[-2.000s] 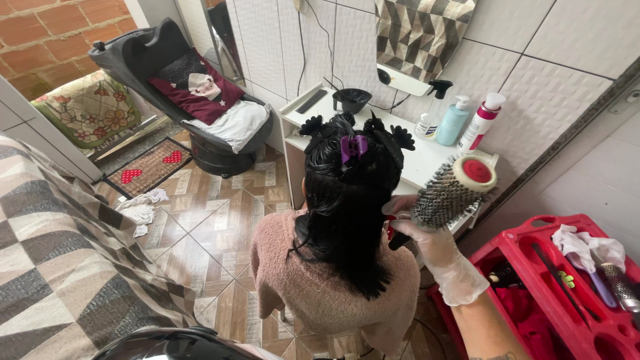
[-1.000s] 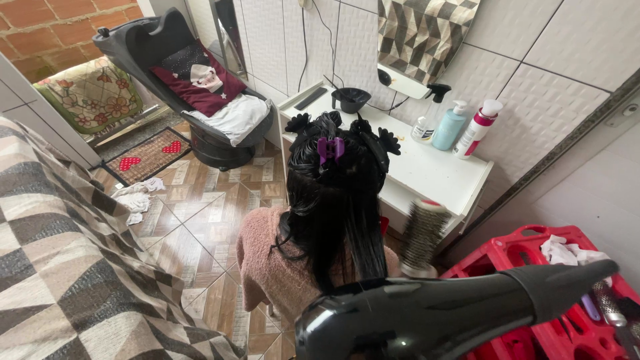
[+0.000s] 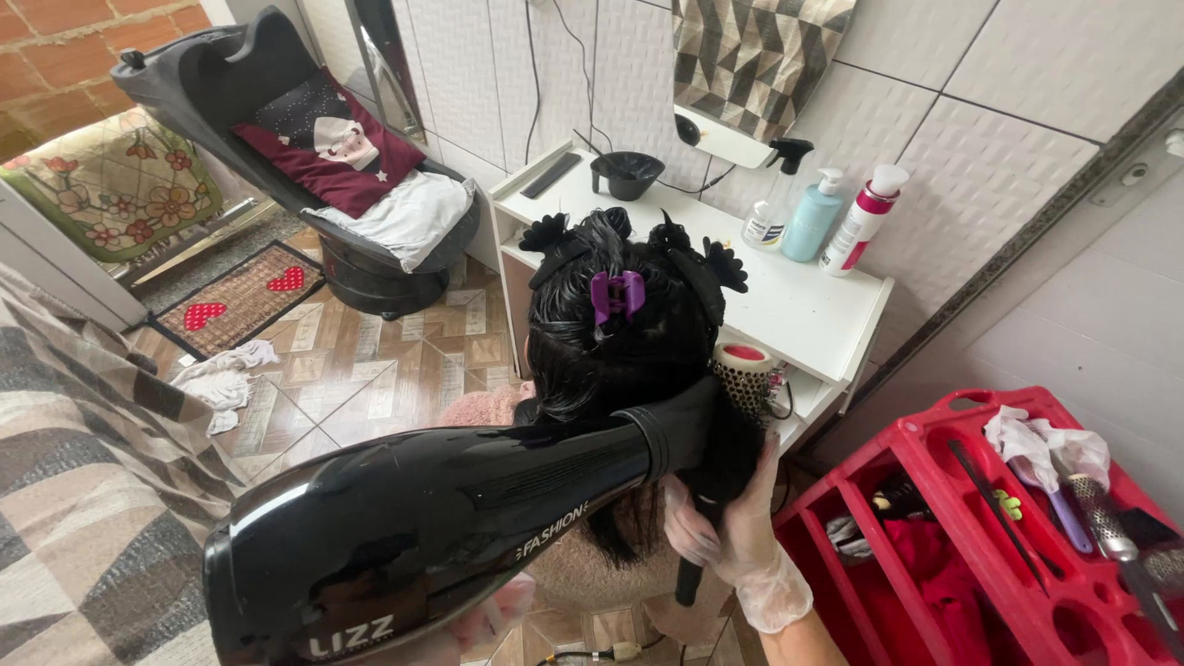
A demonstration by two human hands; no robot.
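In front of me sits a person with wet black hair [image 3: 592, 351], parted by a purple claw clip [image 3: 617, 296] and black clips [image 3: 546, 236]. My right hand [image 3: 735, 536], in a clear glove, holds the handle of a round thermal brush [image 3: 743, 375], with a lock of hair over its barrel. My left hand [image 3: 495, 610], gloved too and largely hidden, is closed on a black Lizz hair dryer [image 3: 416, 518]. The dryer's nozzle [image 3: 671, 430] lies against or just beside the hair at the brush.
A white shelf unit [image 3: 805, 314] holds a tint bowl [image 3: 627, 176] and several bottles [image 3: 811, 217]. At right stands a red trolley [image 3: 1017, 518] with brushes. A black salon chair [image 3: 388, 277] is behind at left; a cloth [image 3: 222, 379] lies on the floor.
The black hair dryer has come into view and its nozzle has moved to the hair. The round brush, earlier held up beside the head, is now in a lock of hair.
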